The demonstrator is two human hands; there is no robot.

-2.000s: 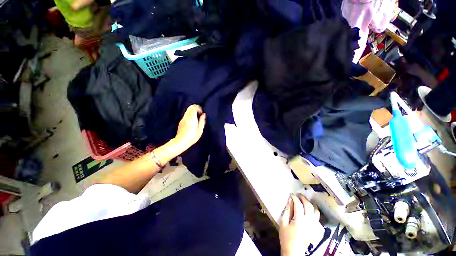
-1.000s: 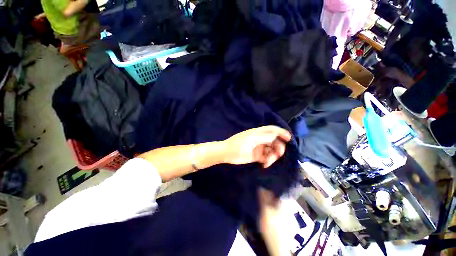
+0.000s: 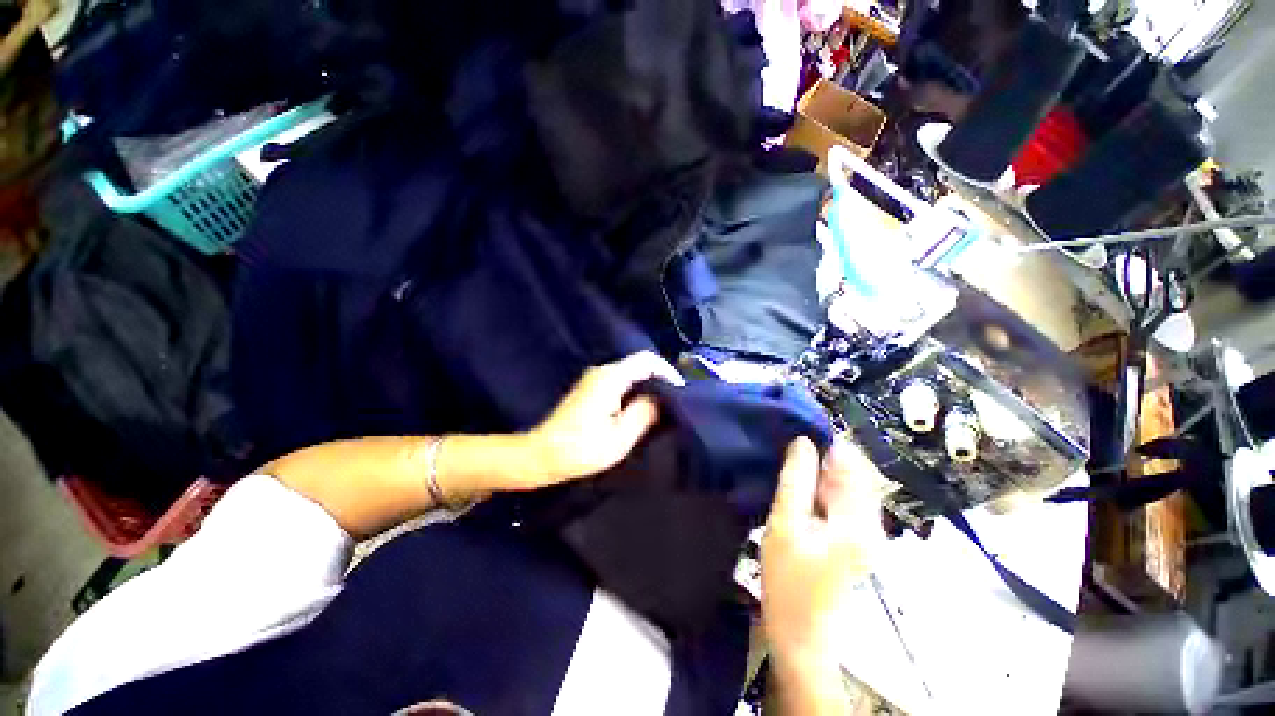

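My left hand (image 3: 604, 417) grips the upper left edge of a dark navy garment panel (image 3: 713, 455). My right hand (image 3: 814, 525) pinches the panel's right edge with thumb and fingers, just in front of the overlock machine (image 3: 965, 406). The panel is stretched between both hands, its lower part hanging over the table edge towards my lap. Two pale round knobs show on the machine front, and a light blue and white piece sits on its head. The needle area is small and dark, and I cannot tell whether the cloth touches it.
A large dark garment pile (image 3: 420, 252) lies left of and behind the machine. A turquoise basket (image 3: 210, 203) and a red crate (image 3: 133, 515) stand at the left. A cardboard box (image 3: 836, 120), large black thread cones (image 3: 1010, 112) and black-handled scissors (image 3: 1149, 291) are at the right. A black strip (image 3: 1014, 581) crosses the table.
The view has turned right. My left hand has come to the machine front with dark cloth. My right hand, blurred before, now holds the panel's other edge beside the machine.
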